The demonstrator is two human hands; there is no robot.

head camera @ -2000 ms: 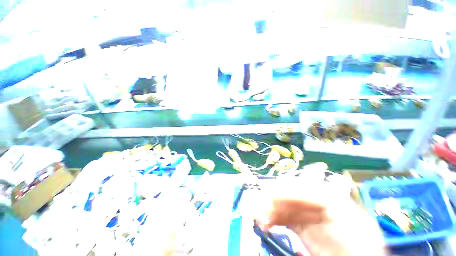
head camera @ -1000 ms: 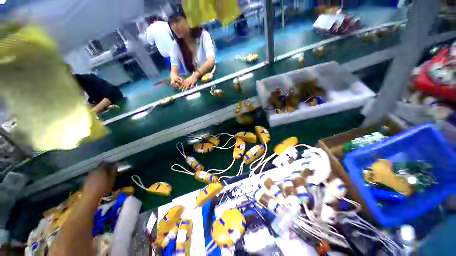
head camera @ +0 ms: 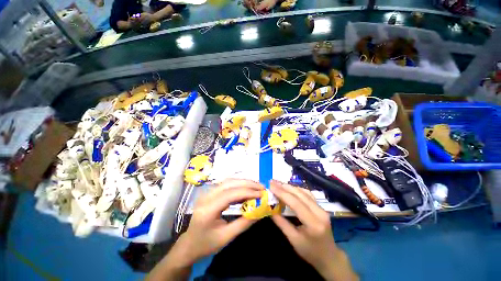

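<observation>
My left hand (head camera: 217,211) and my right hand (head camera: 305,219) hold a yellow unit (head camera: 259,206) between their fingertips at the front edge of the bench. The unit has blue markings; its underside is hidden. A round yellow unit (head camera: 283,139) and another yellow unit (head camera: 198,169) lie on the white sheet (head camera: 229,164) beyond my hands. The black electric screwdriver (head camera: 324,184) lies on the sheet to the right of my hands.
A foam tray (head camera: 181,164) heaped with white units stands at left. At right are white-and-brown units (head camera: 358,129), orange-and-black handles (head camera: 369,187), a black socket block (head camera: 402,185) and a blue basket (head camera: 464,164). Yellow units (head camera: 321,93) lie on the dark green conveyor. People's arms show beyond.
The view has turned down towards the bench. My left hand, earlier reaching out over the left side, is now at the front edge with my right hand, both on a yellow unit.
</observation>
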